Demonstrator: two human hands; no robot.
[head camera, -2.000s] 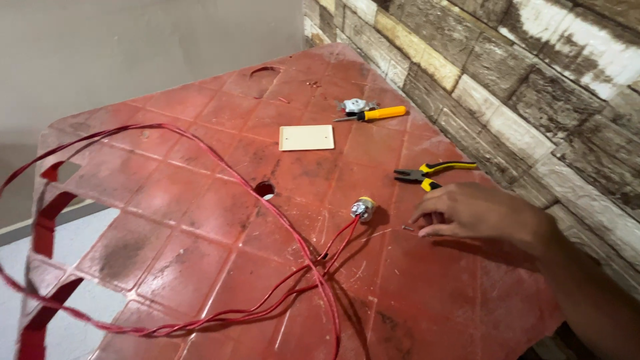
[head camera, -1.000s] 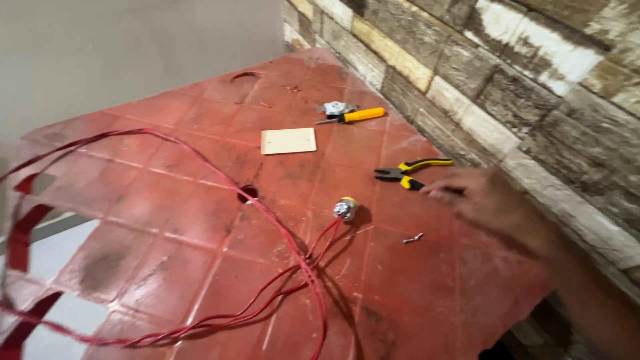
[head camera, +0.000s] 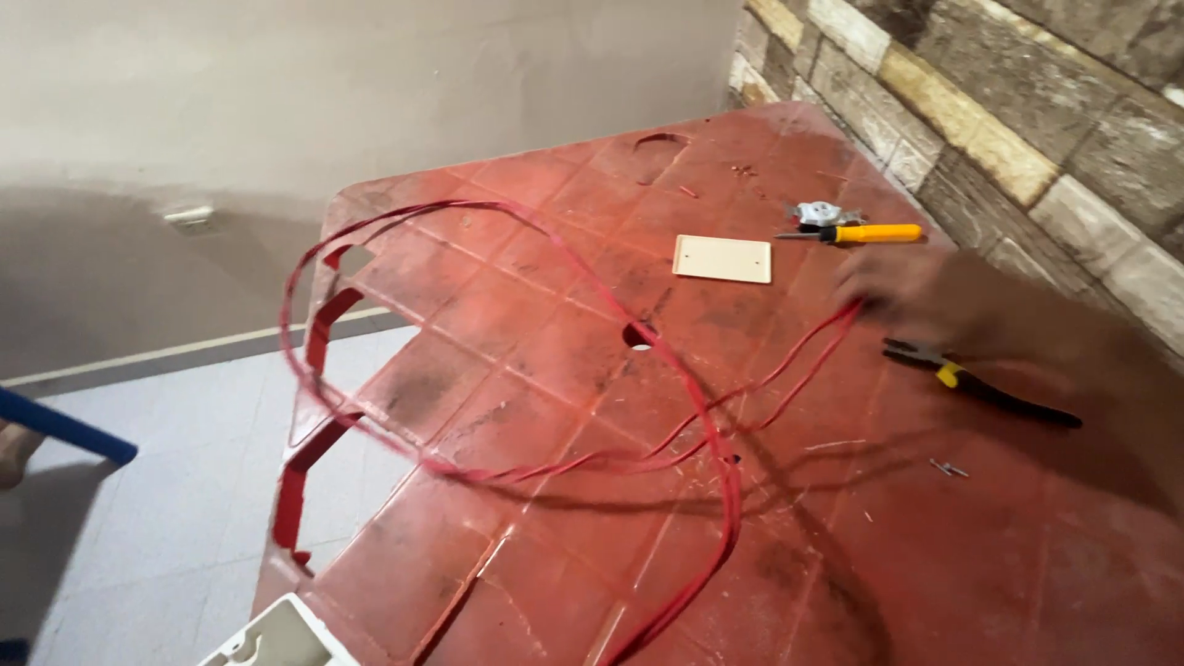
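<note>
My right hand (head camera: 911, 287), blurred, is closed around the end of the red twisted wires (head camera: 823, 338) and lifts them over the red table. The round fitting seen on that end earlier is hidden in the hand. Combination pliers with yellow and black handles (head camera: 985, 384) lie just below the hand. A yellow-handled screwdriver (head camera: 874, 233) and a small white-and-metal electrical part (head camera: 819, 215) lie above it. To the left of the hand rests a cream cover plate (head camera: 722, 259). Small screws (head camera: 948, 468) lie below the pliers. My left hand is out of view.
The red plastic table (head camera: 573, 546) has a round hole (head camera: 639, 335) and large cutouts along its left edge. A white plastic box (head camera: 282, 638) shows at the bottom left. Brick-patterned wall borders the right side. A blue bar (head camera: 65, 425) is at far left.
My right hand has moved from beside the pliers to the wire end with the fitting, taken hold of it and raised it off the table. The small screws were let go before this.
</note>
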